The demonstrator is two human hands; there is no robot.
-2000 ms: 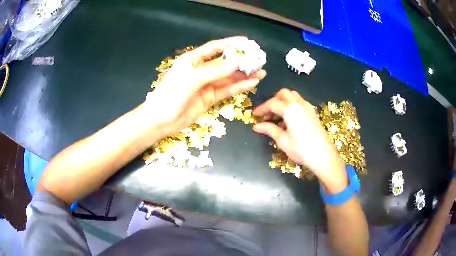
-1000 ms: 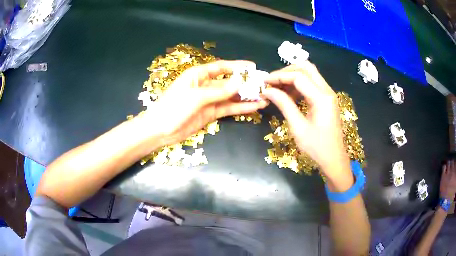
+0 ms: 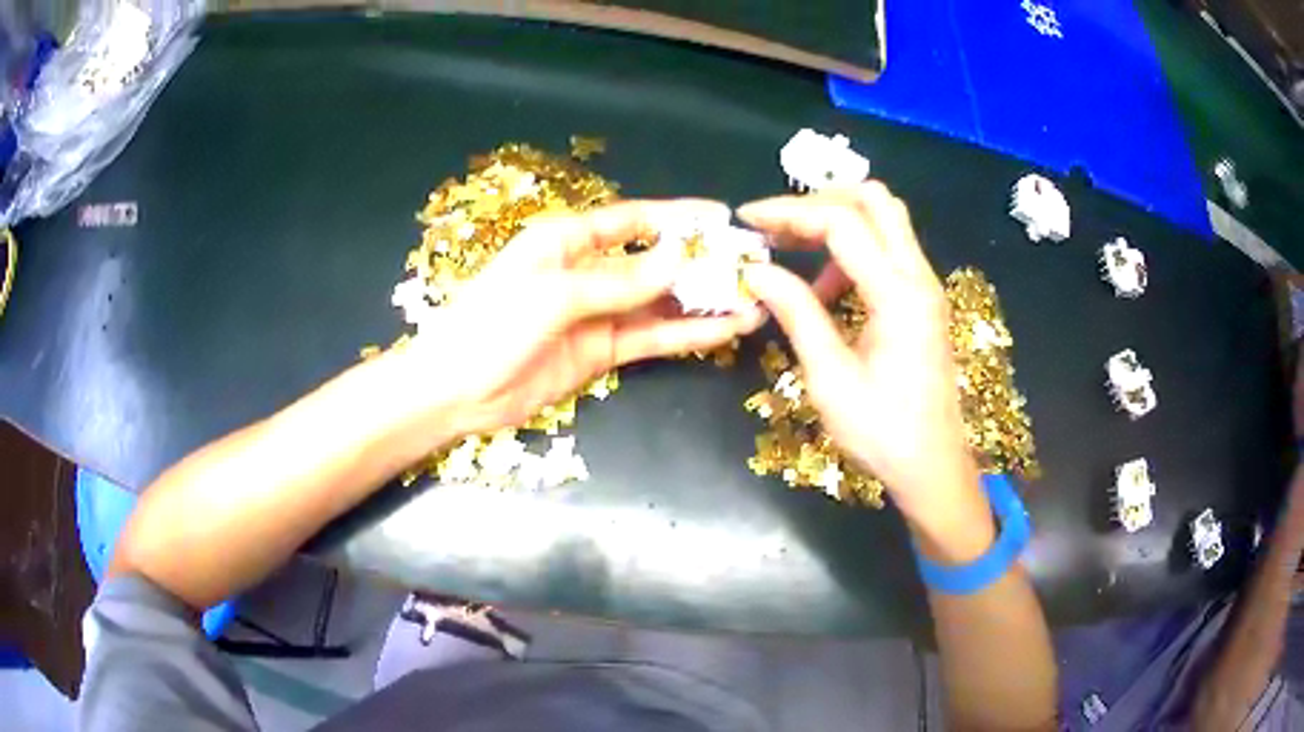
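Observation:
My left hand [image 3: 536,308] holds a white plastic housing [image 3: 711,268] between thumb and fingers, above the dark green bench. My right hand [image 3: 880,336] is at the housing's right side. Its thumb and index finger are at the edge of the housing, with a small gold spot by the thumb tip; whether they grip a piece is too small to tell. A left pile of gold contact pieces [image 3: 486,215] lies partly under my left hand and forearm. A right gold pile [image 3: 987,358] lies partly under my right hand.
A white housing [image 3: 822,160] lies beyond my right hand. Several more stand at the right, one of them here [image 3: 1130,382]. A blue sheet [image 3: 1001,100] is upper right, a clear plastic bag [image 3: 100,107] upper left. Another person's arm [image 3: 1273,615] is at the right edge.
My right hand has moved from the gold pieces on the bench up to the housing. My left hand has lowered slightly with the housing. The other person's hand at right has moved.

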